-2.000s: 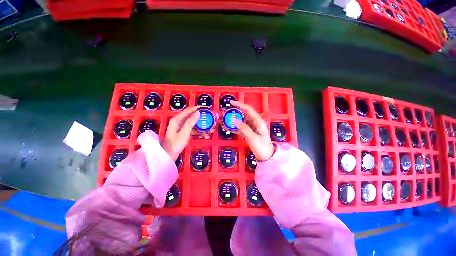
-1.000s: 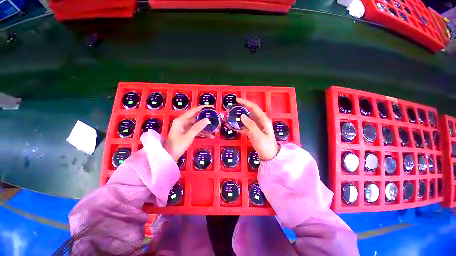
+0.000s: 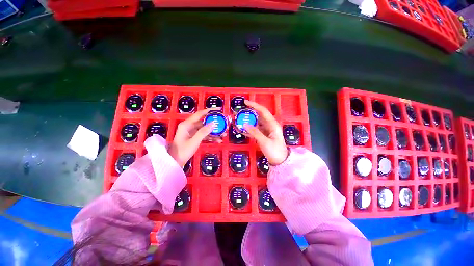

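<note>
My left hand [image 3: 188, 136] holds a round watch body [image 3: 214, 123] between thumb and fingers, its screen lit blue with pale lines. My right hand [image 3: 266, 134] holds a second watch body [image 3: 246, 120], also lit blue, close beside the first. Each thumb lies on the lower part of its screen. Both watches are above the red foam tray [image 3: 213, 89], whose square pockets hold dark round watches with small green and white marks. Empty pockets show at the top right and in the bottom row. My sleeves hide some pockets.
A neighbouring red tray [image 3: 343, 156] at the right holds dark and whitish discs. A white paper slip [image 3: 83, 142] lies left of the working tray. Loose dark bodies [image 3: 253, 43] lie on the green surface [image 3: 171, 52]. More red trays [image 3: 228, 4] stand at the back.
Both held screens were blue two seconds ago, dark one second ago, and are blue now. The loose dark bodies on the green surface have shifted left in view. Both hands keep their grip.
</note>
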